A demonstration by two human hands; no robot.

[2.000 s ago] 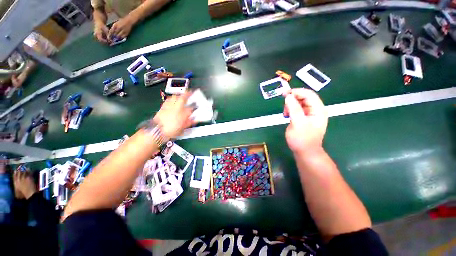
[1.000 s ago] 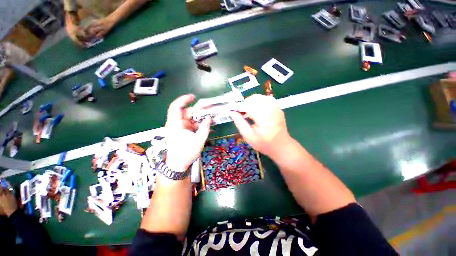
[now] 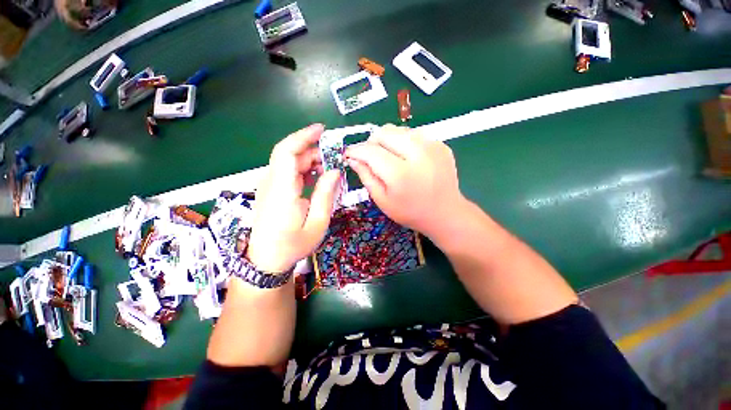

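Note:
A white housing point(image 3: 353, 192) with a small green-grey circuit board point(image 3: 333, 152) at its left side is held between my hands, above the far edge of the parts box. My left hand point(image 3: 295, 200) grips its left side, thumb below and fingers behind. My right hand point(image 3: 405, 176) has its fingertips on the housing beside the board; what they pinch is too small to tell. The open parts box point(image 3: 423, 250) holds wired discs point(image 3: 369, 250) under tangled red leads, partly hidden by my hands.
A heap of white housings point(image 3: 188, 264) lies left of the box, another with blue cylinders point(image 3: 54, 296) farther left. Loose housings point(image 3: 422, 68) lie beyond the white dividing strip point(image 3: 513, 112). A brown part point(image 3: 404, 105) lies near the strip. A carton point(image 3: 717, 136) stands far right.
The view has shifted and moved closer. Both hands still hold the housing, now turned so the board and window show. Earlier, my right hand moved in from the right to join my left.

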